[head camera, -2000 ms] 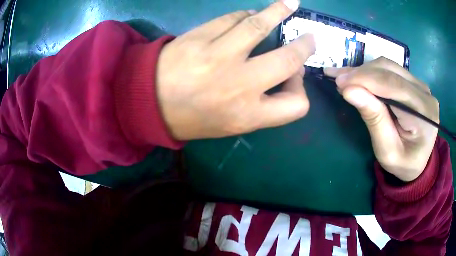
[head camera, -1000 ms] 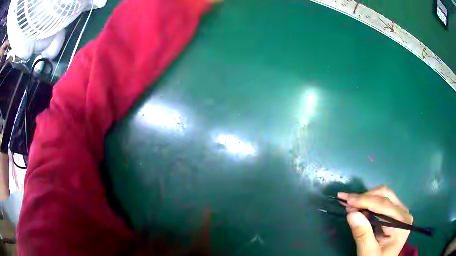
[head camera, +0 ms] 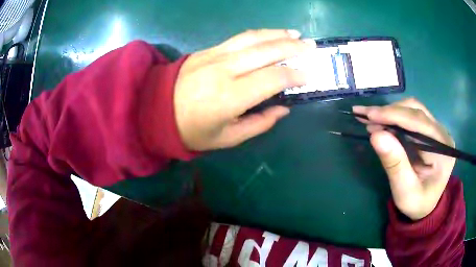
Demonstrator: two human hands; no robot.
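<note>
An opened phone assembly (head camera: 371, 65) lies on the glossy green table, black-rimmed with pale areas inside and a dark and blue band across it. My left hand (head camera: 237, 88) rests over its left end, fingers spread on the pale area and edge, hiding that end. My right hand (head camera: 412, 151) is below the phone's right part and holds dark tweezers (head camera: 417, 138) like a pen. The tweezer arms are apart, with their tips just below the phone's lower edge, not touching it. No small part shows between the tips.
A white fan (head camera: 15, 23) is cut off at the upper left, with dark cables (head camera: 11, 55) below it. The green table's (head camera: 292, 193) near edge runs in front of my sweatshirt. White paper-like pieces (head camera: 96, 198) show at its lower left.
One second ago the phone was not in view and my left arm reached to the top. Now my left hand is on the phone, and my right hand with the tweezers is beside it.
</note>
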